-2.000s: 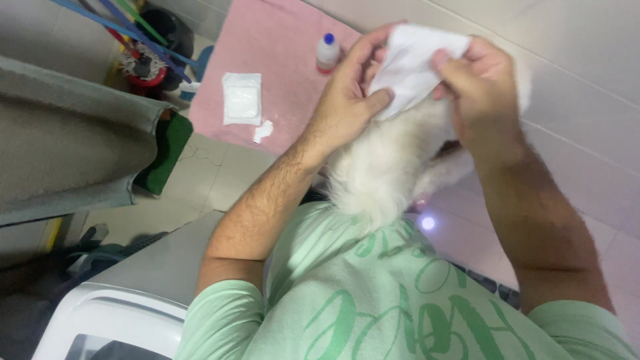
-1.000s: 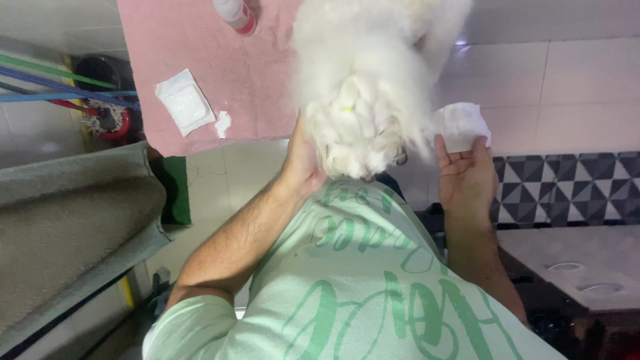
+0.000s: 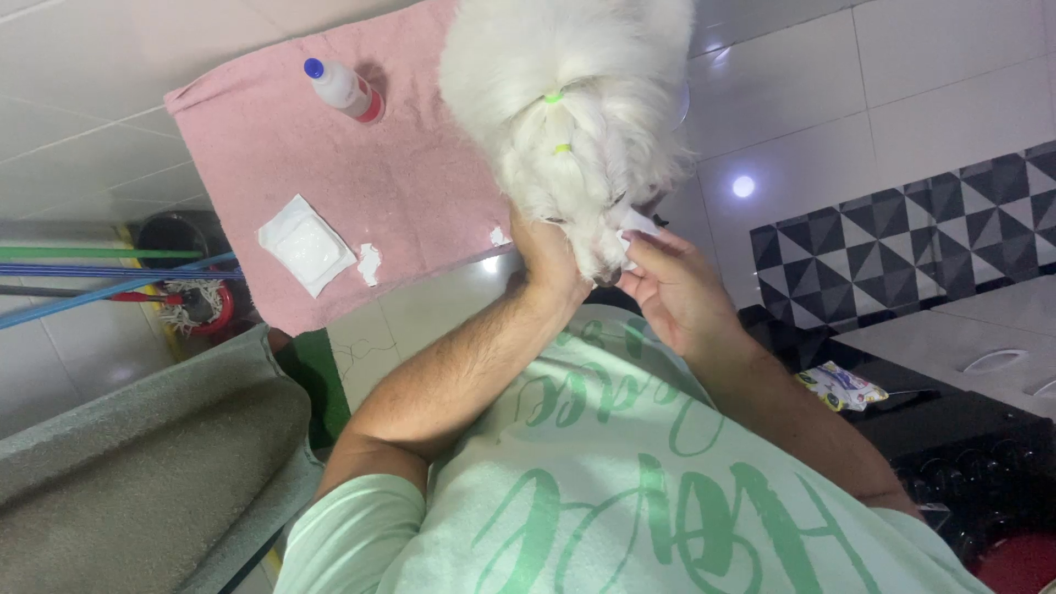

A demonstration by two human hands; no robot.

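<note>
A white long-haired dog (image 3: 569, 107) with two green hair bands on its head is on a pink towel (image 3: 412, 165), its muzzle pointing toward me. My left hand (image 3: 544, 256) cups the side of its head and jaw; the fingers are partly hidden under the fur. Between the fingers of my right hand (image 3: 672, 285) is a white wipe (image 3: 638, 227), pressed against the fur beside the eye and muzzle. To the left on the towel lie a folded stack of white pads (image 3: 306, 245) and a torn white scrap (image 3: 369, 264). A bottle with a blue cap (image 3: 345, 89) stands farther back.
Mop and broom handles (image 3: 107, 253) reach in at the left, near a red bucket (image 3: 216, 309). A grey cloth (image 3: 157, 462) hangs at the lower left. Right of me are a black stove (image 3: 973, 445), a packet (image 3: 841, 386) and a counter (image 3: 982, 330) by patterned tiles (image 3: 899, 231).
My right hand has moved from beside the dog, where it held the wipe out, to the dog's face. Two seconds ago both hands held the white wipe up above the dog. The view has shifted.
</note>
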